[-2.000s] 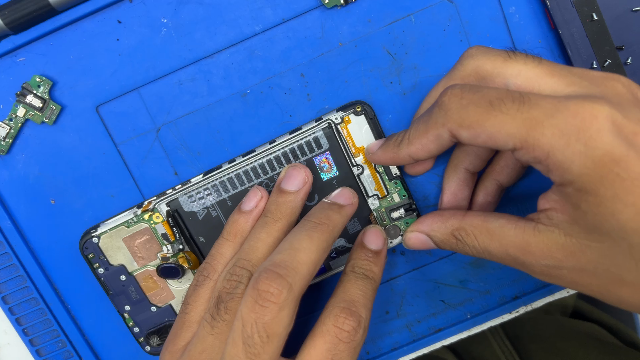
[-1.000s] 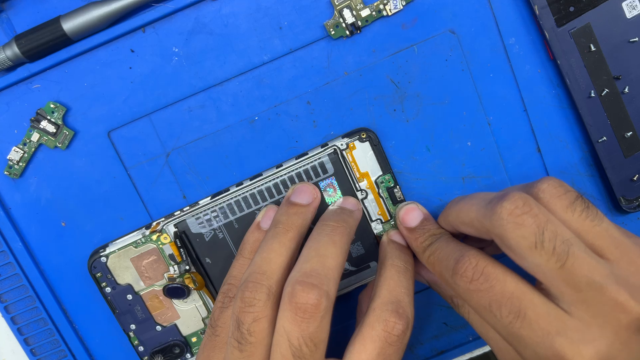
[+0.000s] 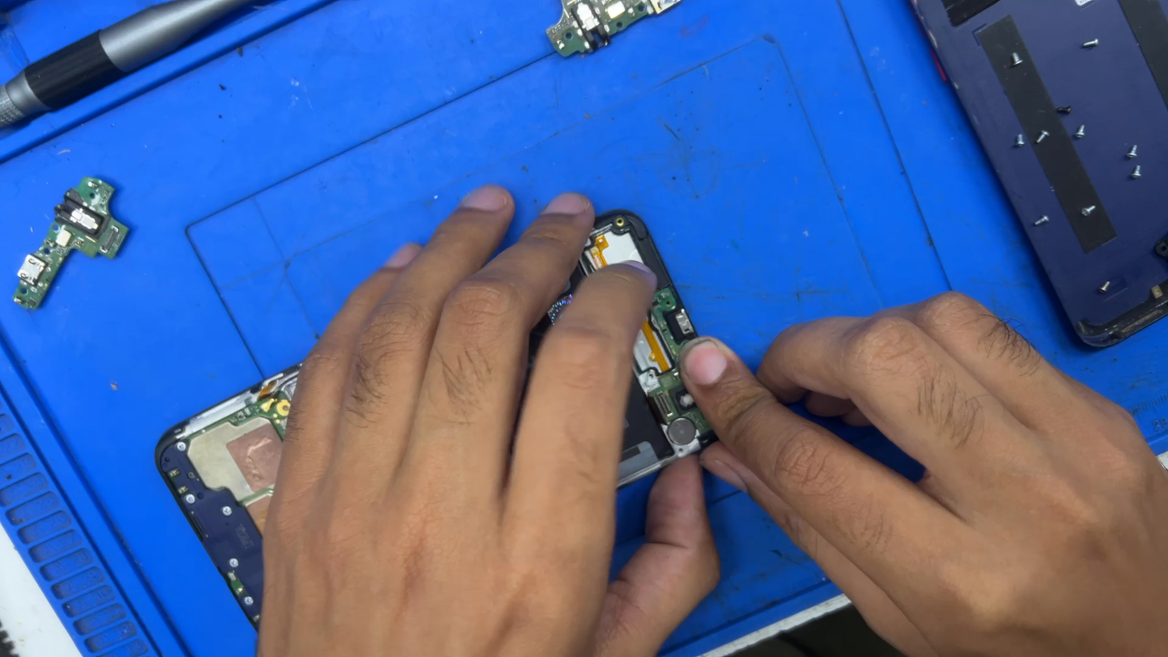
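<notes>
An opened smartphone (image 3: 214,520) lies on the blue mat, its inside facing up. My left hand (image 3: 456,411) spreads across its middle, hiding most of the black battery (image 3: 639,438); the fingertips reach the upper edge and the thumb touches the lower edge near the right end. At that end a green charging-port board (image 3: 673,388) sits beside a white part with an orange flex cable (image 3: 655,347). The index fingertip of my right hand (image 3: 876,438) touches the board's outer edge, with another fingertip at the phone's corner. Whether the right fingers pinch anything is hard to tell.
A loose green circuit board (image 3: 78,233) lies at left, another (image 3: 602,20) at the top. A grey and black screwdriver (image 3: 100,59) rests at upper left. The dark blue phone back cover (image 3: 1063,164) at upper right carries several small screws (image 3: 1042,137).
My left hand has spread over more of the phone, its thumb now at the lower edge. My right index fingertip remains at the board end. The view has shifted.
</notes>
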